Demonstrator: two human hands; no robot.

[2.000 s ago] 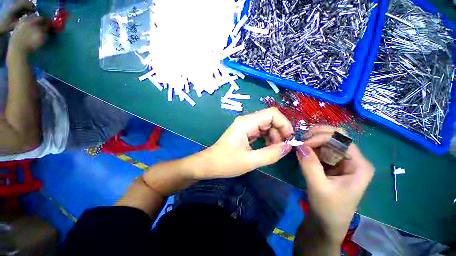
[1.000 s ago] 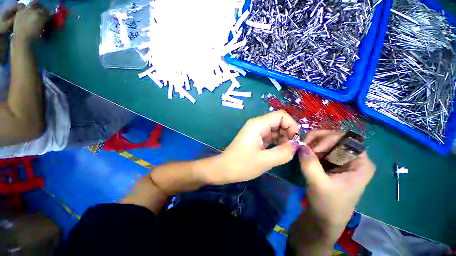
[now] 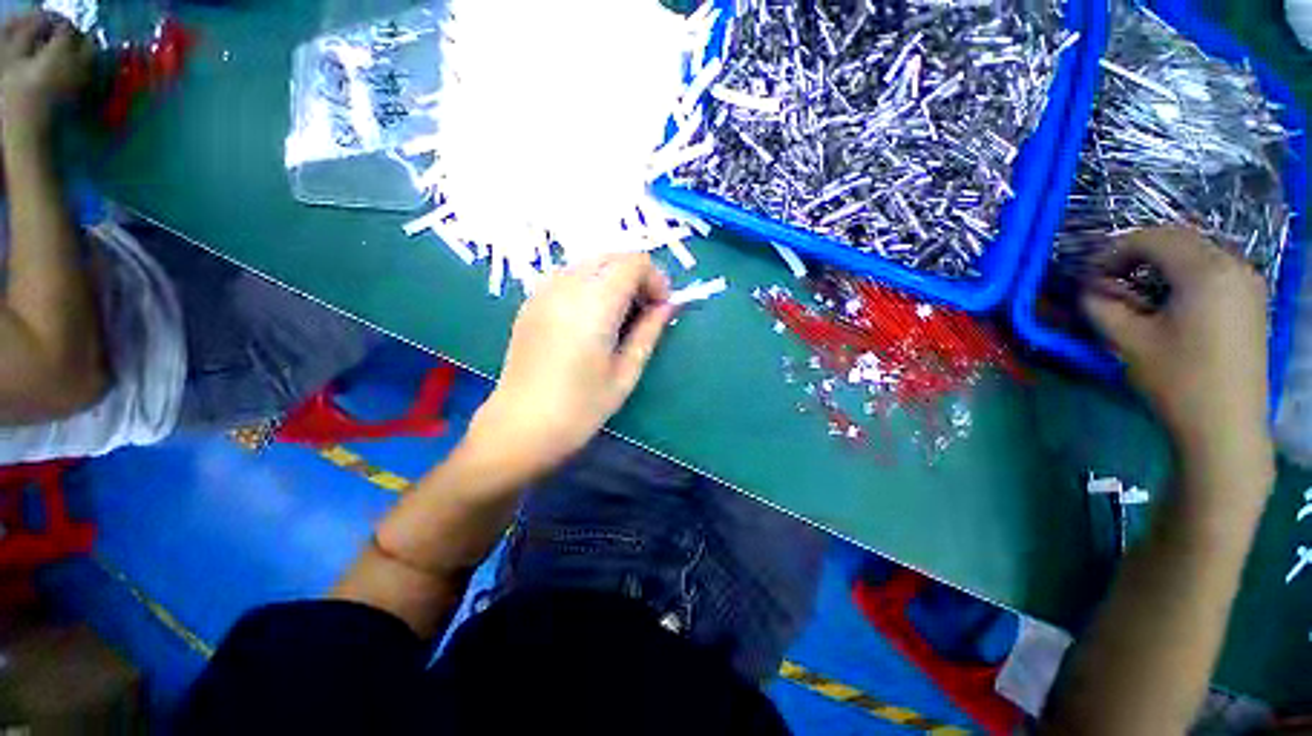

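Note:
My left hand is at the front edge of the glowing white pile. Its thumb and fingers pinch the end of a short white strip. My right hand is over the front of the right blue bin, fingertips down at the thin metal rods. Something small and dark shows between its fingers; what they grip is unclear. A heap of fine red pieces with white bits lies between my hands. Joined pieces with white crosspieces lie by my right forearm, partly hidden.
The left blue bin holds short metal tubes. A clear plastic box with dark marks is left of the white pile. Another person's arm is at far left. White pieces lie at the right edge.
My hands have moved apart: the left to the loose white strips, the right to the right bin. The red heap is uncovered. Another white crosspiece shows beside the joined piece.

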